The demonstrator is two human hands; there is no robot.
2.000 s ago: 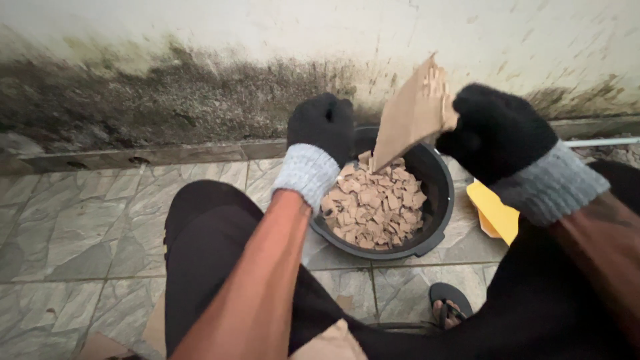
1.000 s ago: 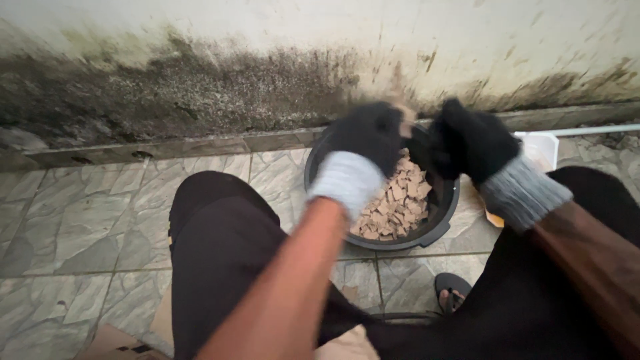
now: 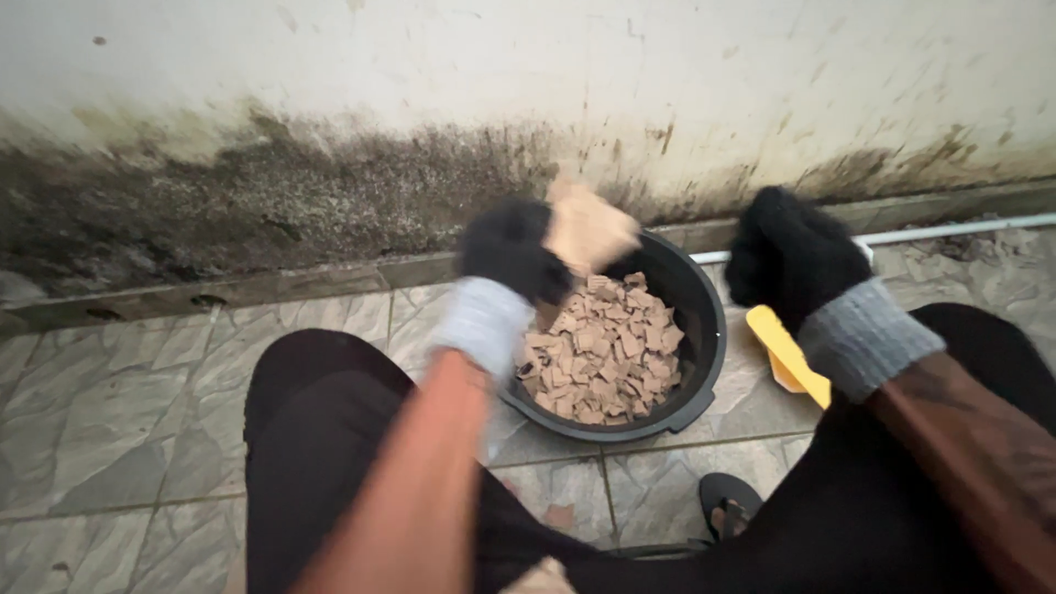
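A round black plastic tub (image 3: 708, 330) stands on the floor between my legs, with many small torn cardboard pieces (image 3: 606, 351) inside. My left hand (image 3: 516, 252), in a black glove with a grey cuff, grips a blurred piece of cardboard (image 3: 587, 227) over the tub's back left rim. My right hand (image 3: 788, 252), gloved the same way, is a closed fist to the right of the tub, apart from the cardboard; whether it holds a small scrap cannot be told.
A stained wall (image 3: 396, 181) rises behind the tub. A white pipe (image 3: 957, 229) runs along its base at the right. A yellow plastic object (image 3: 788, 355) lies right of the tub. A foot in a black sandal (image 3: 730, 499) is in front. Cardboard (image 3: 540, 577) shows at the bottom edge.
The cardboard, near my right hand two seconds ago, is now in my left hand and looks smaller. Since one second ago my hands have moved apart, the right one outward.
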